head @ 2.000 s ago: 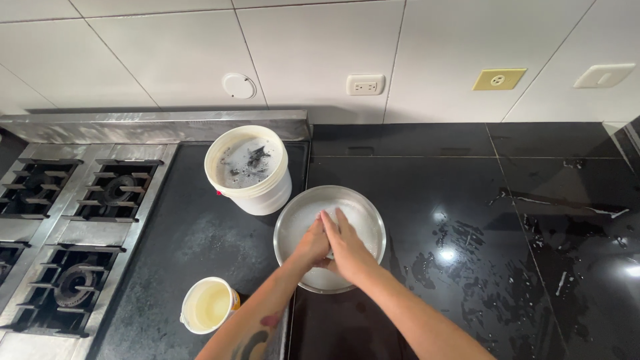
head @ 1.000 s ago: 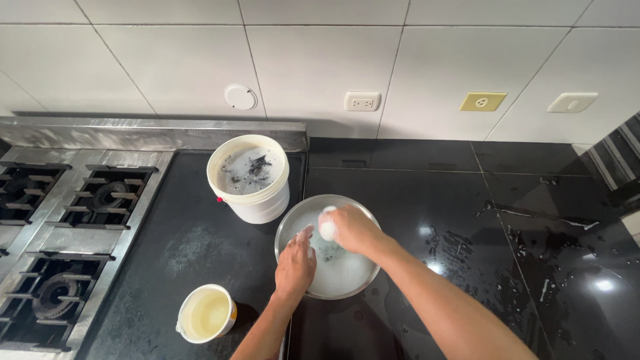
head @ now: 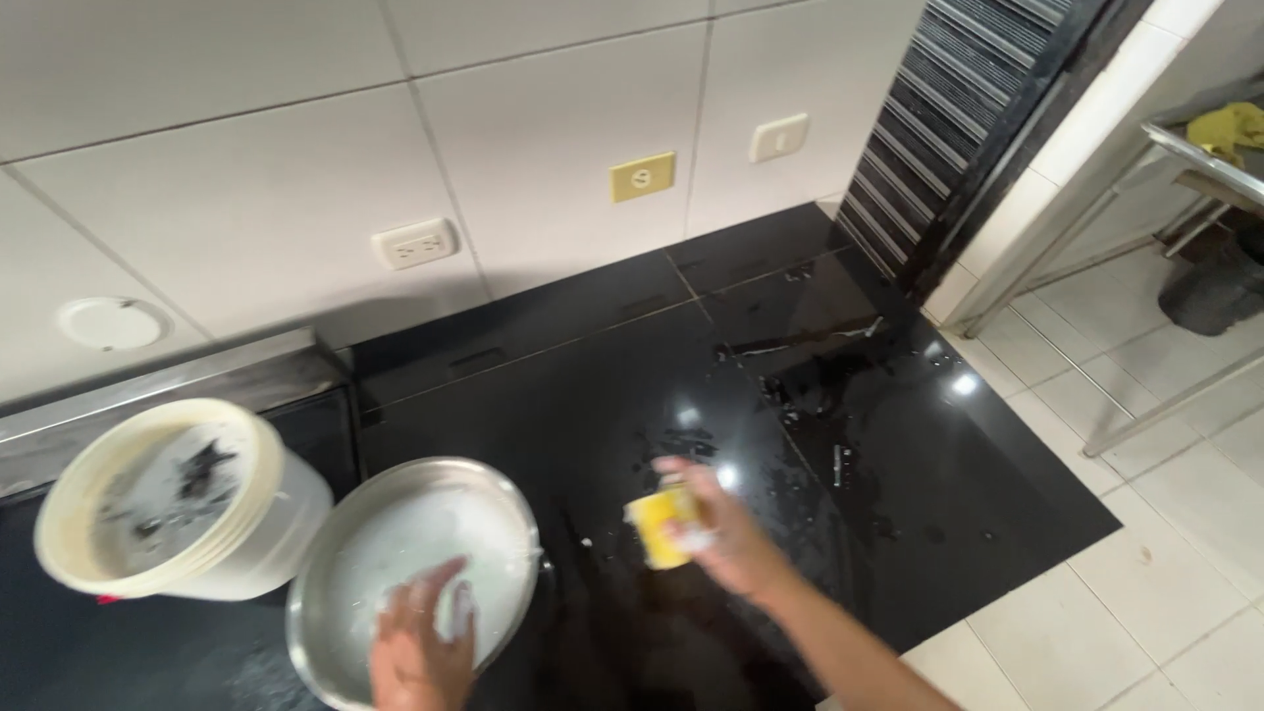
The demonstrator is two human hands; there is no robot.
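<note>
My right hand holds a yellow sponge with some white foam on it, over the wet black countertop. My left hand is over the near part of a round metal bowl, its fingers apart and wet with suds. Whitish, foamy liquid fills much of the bowl. Left of the bowl stands a white plastic bucket with foamy liquid and dark bits in it. Motion blurs the right hand and the sponge.
Behind the counter is a tiled wall with a white outlet, a yellow outlet and a white switch plate. Water drops lie on the countertop. Beyond its right edge are a tiled floor, a metal table and a dark bin.
My hands, together over the bowl at first, have parted. The right has moved from the bowl to the countertop on the right, with the yellow sponge now showing. The view has swung right.
</note>
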